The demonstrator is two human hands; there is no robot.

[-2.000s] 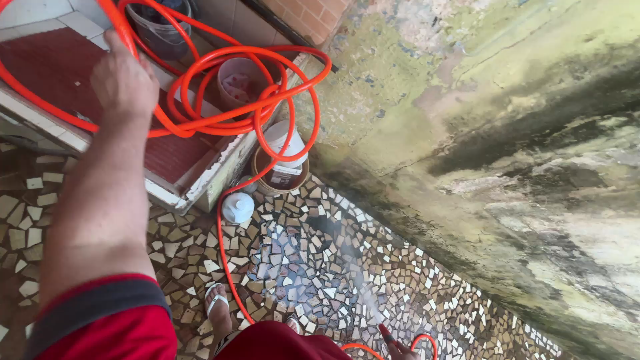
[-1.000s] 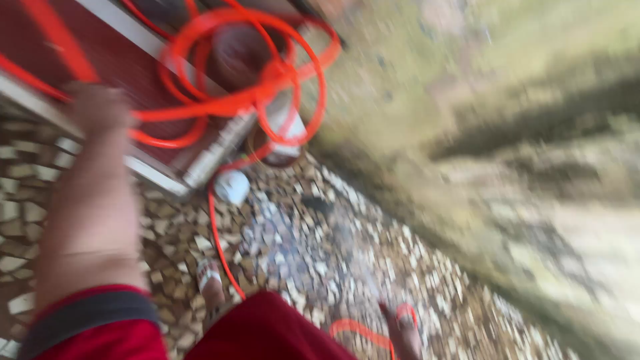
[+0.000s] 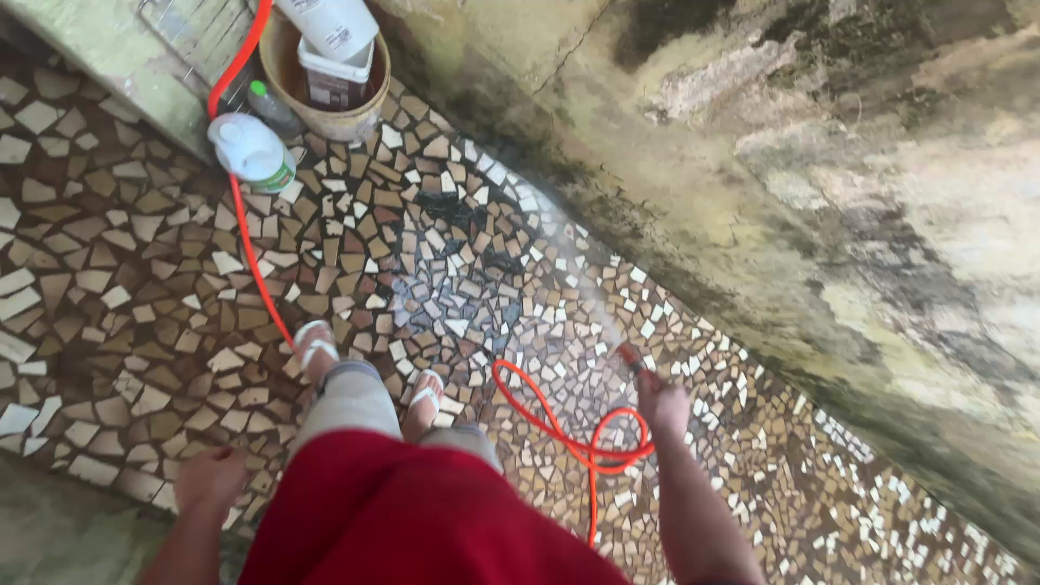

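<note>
My right hand (image 3: 665, 406) grips a hose nozzle (image 3: 630, 357), and a fine water spray runs from its tip toward the foot of the wall at the upper left of it. An orange hose (image 3: 548, 426) lies in loops on the mosaic floor beside that hand; another length (image 3: 248, 252) passes near my foot and up past a white plastic jug (image 3: 252, 150). Low at the left, my left hand (image 3: 213, 478) hangs over the floor with its fingers curled, holding nothing that I can see.
A mould-stained wall (image 3: 731, 219) runs diagonally along the right. At the top left are a bucket (image 3: 341, 122) holding white containers, a clear bottle with a green cap (image 3: 275, 110), a wire rack (image 3: 199, 41) and a low ledge (image 3: 122, 73). The floor is broken-tile mosaic (image 3: 162, 325).
My left hand has let go of the orange hose at the ledge and come down to my side. The view has swung away from the coiled hose on the ledge.
</note>
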